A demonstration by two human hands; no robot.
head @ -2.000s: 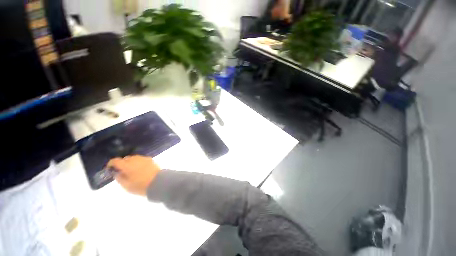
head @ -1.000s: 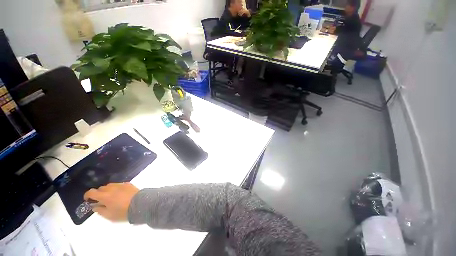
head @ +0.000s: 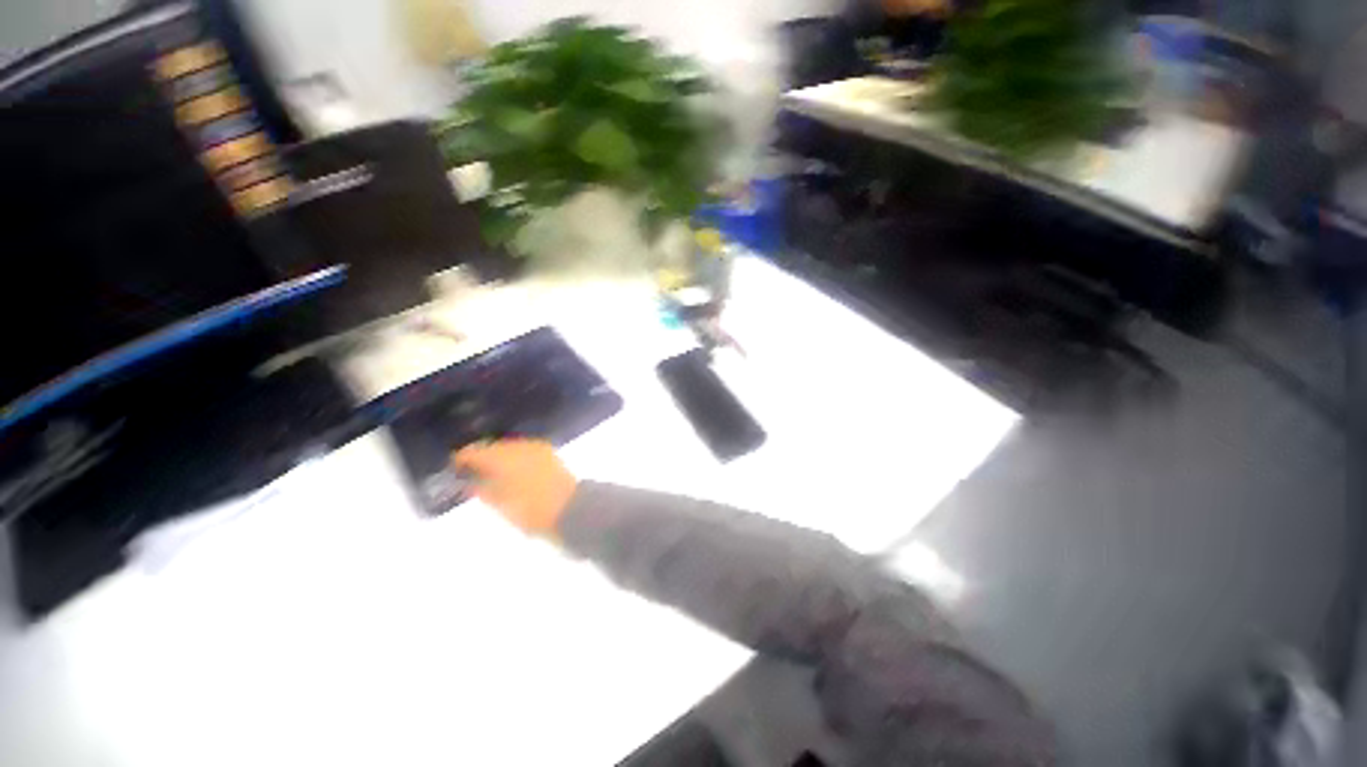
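The view is blurred. My right hand [head: 517,483], bare with a grey sleeve, lies palm down at the near edge of the black mouse pad [head: 547,382]. Its fingers are curled over the computer mouse, which is almost wholly hidden under them. The large monitor [head: 128,210] stands at the left, with a column of orange tiles and a blue bar along its bottom. The dark keyboard [head: 75,547] lies below it. My left hand is not in view.
A black smartphone [head: 711,406] lies right of the pad on the white desk [head: 435,644]. Small blurred tools and a pen holder [head: 705,277] stand behind it, beside a leafy plant [head: 585,120]. Another desk [head: 1169,173] is at the back right. A plastic bag [head: 1289,719] is on the floor.
The view has swung left and up, so the monitor shows more and the desk things sit further right. My right hand stays at the pad's near edge.
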